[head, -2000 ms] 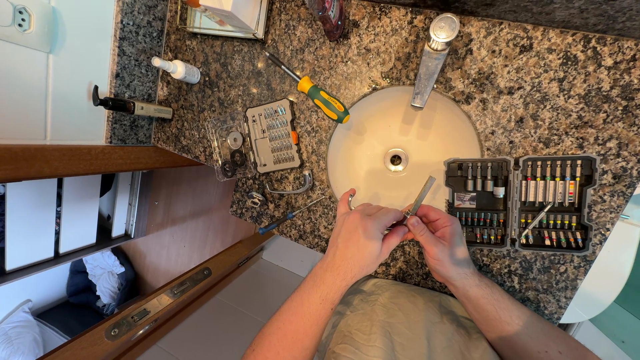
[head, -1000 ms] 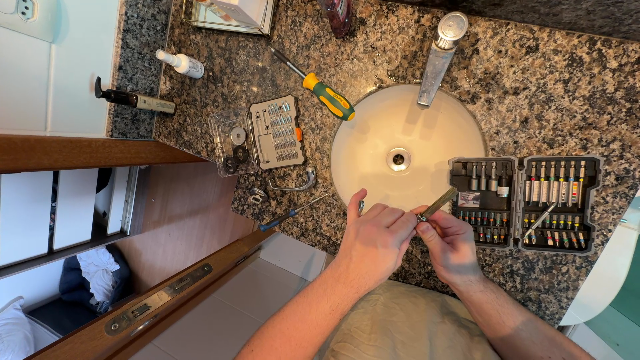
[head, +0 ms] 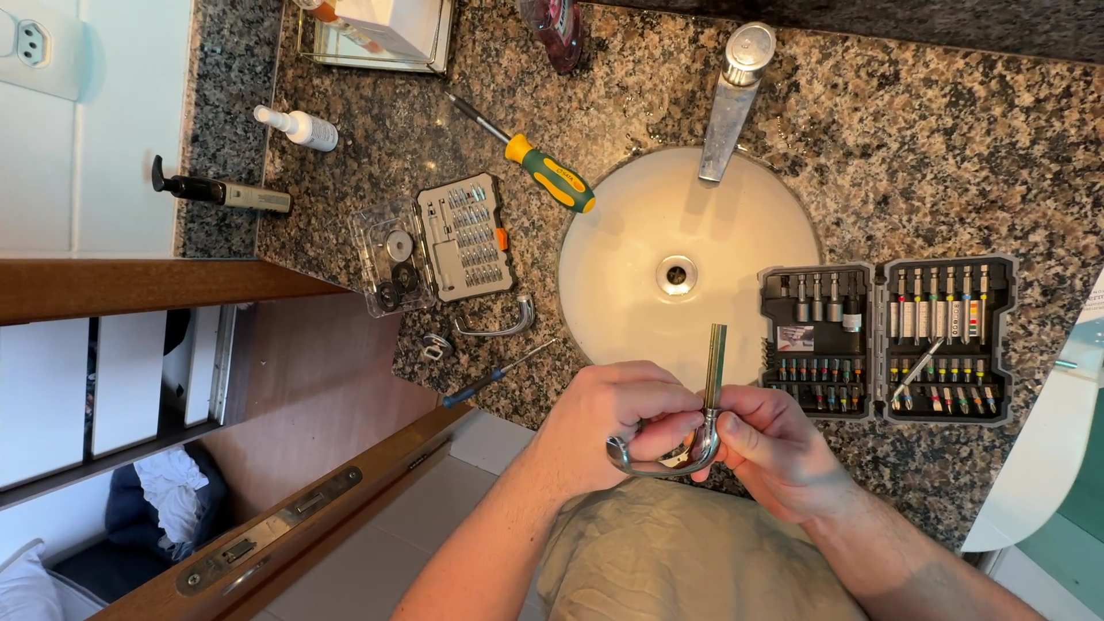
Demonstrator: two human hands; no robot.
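Over the front edge of the sink, my left hand [head: 617, 423] and my right hand [head: 772, 448] together hold a curved chrome door lever handle [head: 709, 444] with a long square metal spindle [head: 717, 362] pointing up from it. To the right lies an unfolded bit case [head: 949, 341] with rows of bits and sockets. Left of the basin are a green and yellow screwdriver [head: 556, 177], a small grey bit set [head: 466, 237], a second chrome lever handle [head: 509, 321], a thin blue screwdriver [head: 496, 375] and a clear plastic tray [head: 390, 259] with round parts.
A white basin [head: 638, 224] with a chrome faucet [head: 733, 95] is set in the granite counter [head: 862, 147]. A pump bottle [head: 233, 194], a white spray bottle [head: 306, 129] and a mirrored tray [head: 371, 60] stand at the left. Below is a wooden door's edge [head: 276, 535] with a metal latch plate.
The curved part of the lever handle, mostly hidden by my hands before, now shows below the spindle. The spindle has turned from slanting to nearly upright in view.
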